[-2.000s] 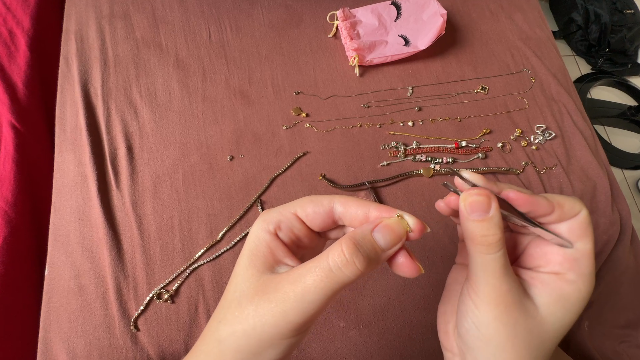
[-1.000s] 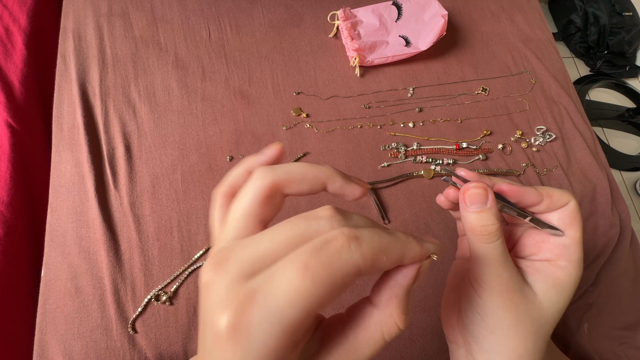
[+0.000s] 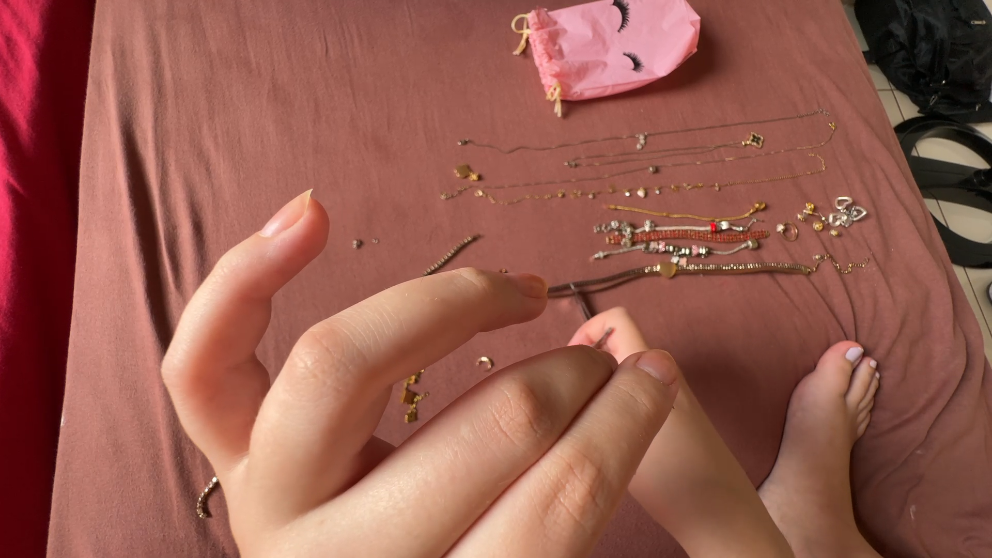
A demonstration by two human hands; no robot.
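My left hand (image 3: pixel 465 418) fills the lower middle, thumb and a finger pinched together, the other fingers raised and spread. Whatever lies in the pinch is hidden. Behind it is my right hand (image 3: pixel 620 333), mostly covered; a short dark metal tip (image 3: pixel 603 338) shows against its fingers, but its grip is hidden. A dark slender object (image 3: pixel 580 302) meets those fingers from above, beside a brown and gold-toned bracelet (image 3: pixel 744 268). A small open gold-toned ring (image 3: pixel 484 363) and some gold-toned charms (image 3: pixel 411 397) lie beyond the left fingers. Part of a beaded chain (image 3: pixel 452 254) shows above them.
Several necklaces (image 3: pixel 666 190) and bracelets (image 3: pixel 690 235) lie in rows on the brown cloth (image 3: pixel 271 93), with silver-toned heart charms (image 3: pixel 846 211) at right. A pink drawstring pouch (image 3: pixel 620 46) is at the top. A bare foot (image 3: pixel 837 403) rests at lower right.
My right hand, earlier at right holding tweezers, has moved left behind my left hand. A gold-toned piece seen earlier at my left fingertips is out of sight. The bare foot has come into view.
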